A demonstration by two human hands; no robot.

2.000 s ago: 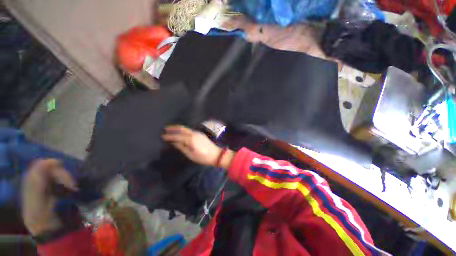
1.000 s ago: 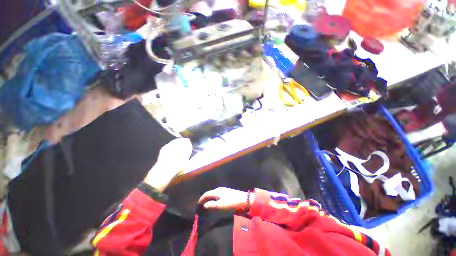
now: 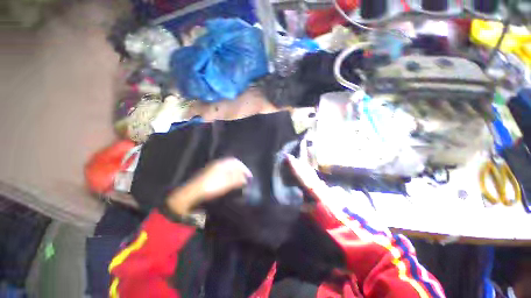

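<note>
Black fabric panels (image 3: 174,151) lie on the worn left extension, left of the overlock machine (image 3: 431,110). My left hand (image 3: 215,180), blurred, is closed on the near black fabric panel (image 3: 262,224) at its upper left. My right hand (image 3: 298,174), blurred and partly merged with the bright table behind it, is at the panel's upper right and appears to pinch it. The panel hangs between both hands towards my lap, with pale grey sheen near its upper edge. The fingertips are not clear.
Yellow scissors (image 3: 499,183) lie on the white table (image 3: 402,212), right of the machine. A blue plastic bag (image 3: 221,61) is behind the panels. An orange-red bag (image 3: 109,166) is at their left. Dark thread cones (image 3: 434,4) stand at the top. The table's wood edge runs along the right.
The view has swung back left. My hands have moved from the table edge and lap to over the black panels, with a panel now raised between them.
</note>
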